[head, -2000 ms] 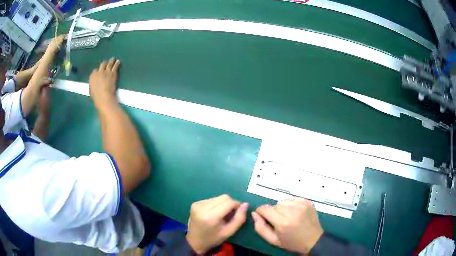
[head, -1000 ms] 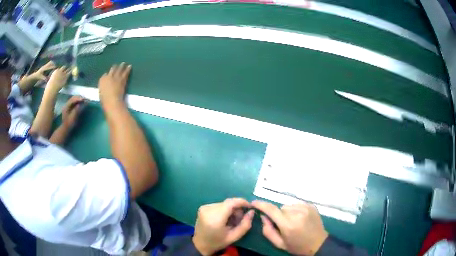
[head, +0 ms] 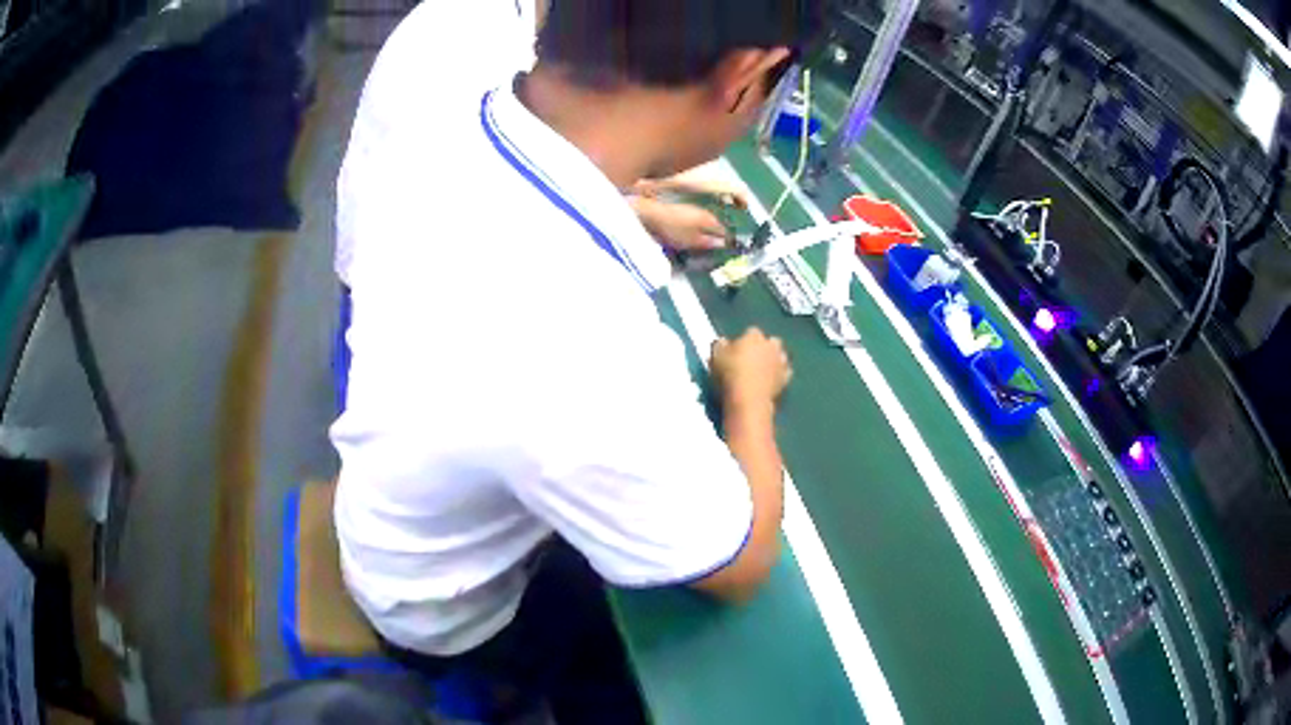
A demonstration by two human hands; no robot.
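Note:
Neither of my hands is in the picture. A dark grey sleeve or cloth (head: 333, 704) is blurred at the bottom edge. Nearest in front of me is the long green-topped bench (head: 722, 644), with white guide strips (head: 835, 595) running along it. A coworker in a white shirt with blue trim (head: 482, 383) sits at its near side. One hand of the coworker (head: 750, 366) rests closed on the bench, and another hand (head: 690, 223) is farther up by a silver bracket (head: 789, 288).
Blue bins (head: 1008, 390) and an orange-red bin (head: 882, 224) stand on the bench. A clear tray with dark round parts (head: 1090, 545) lies farther right. Machines with purple lights (head: 1045, 320) line the far side. A tan-topped blue stool (head: 323, 581) is under the coworker. The grey floor has a yellow line (head: 252, 467).
The view has swung left towards the coworker. My hands, the flat metal plate on its white sheet, the tweezers and the pointed blade have left the picture. The bins, stool and floor have come in.

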